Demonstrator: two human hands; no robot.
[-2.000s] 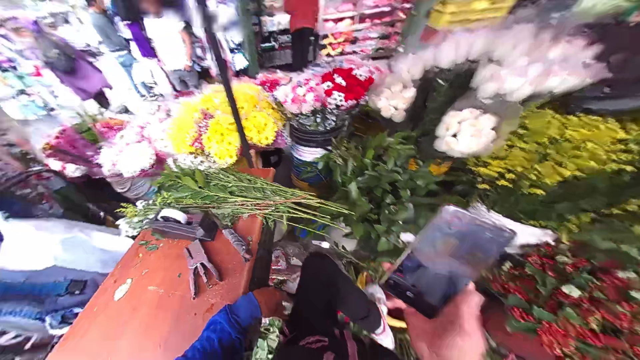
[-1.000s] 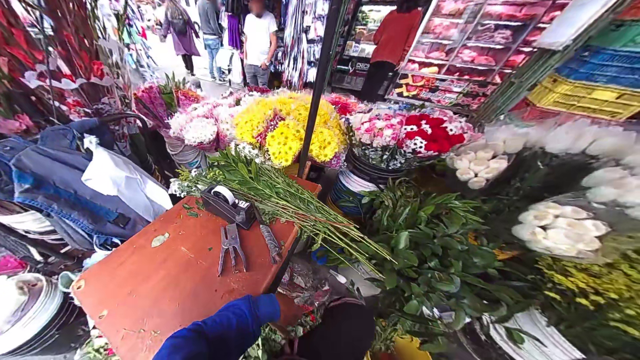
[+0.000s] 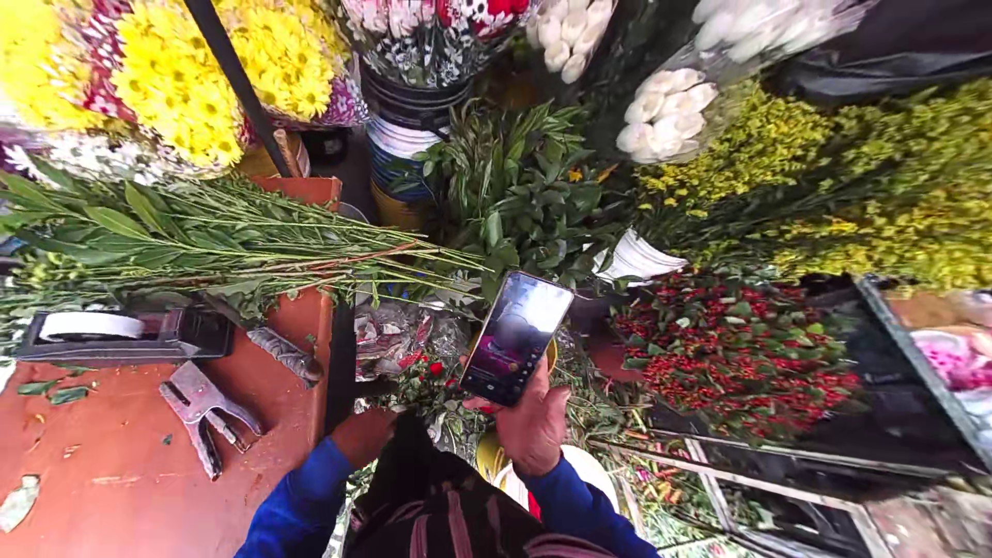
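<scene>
A smartphone [image 3: 518, 338] with a lit screen is in my right hand [image 3: 533, 422], held from below by the palm and fingers, low in the middle of the view. To its left, my left hand [image 3: 364, 435] is close to the table's right edge, beside dark cloth; its fingers are mostly hidden, so what they do cannot be told. On the red-brown table [image 3: 155, 496] lie a metal staple gun [image 3: 208, 415], a black tape dispenser [image 3: 128, 333] and a grey-wrapped tool handle [image 3: 285, 355]. Cut leafy green stems [image 3: 232, 240] lie across the table's far part, their ends sticking out past its edge.
Yellow daisies [image 3: 182, 85] stand behind a dark pole [image 3: 240, 85]. Beyond the phone are stacked buckets [image 3: 403, 155], leafy greenery [image 3: 519, 186] and wrapped white roses [image 3: 668, 115]. Red-berried stems [image 3: 744, 356] stand at the right, above a metal frame [image 3: 775, 469]. A white bucket [image 3: 593, 473] is low down.
The view has turned down and right since one second ago. The phone and right hand, out of sight in that frame, are visible again. The stems and tools still lie on the table.
</scene>
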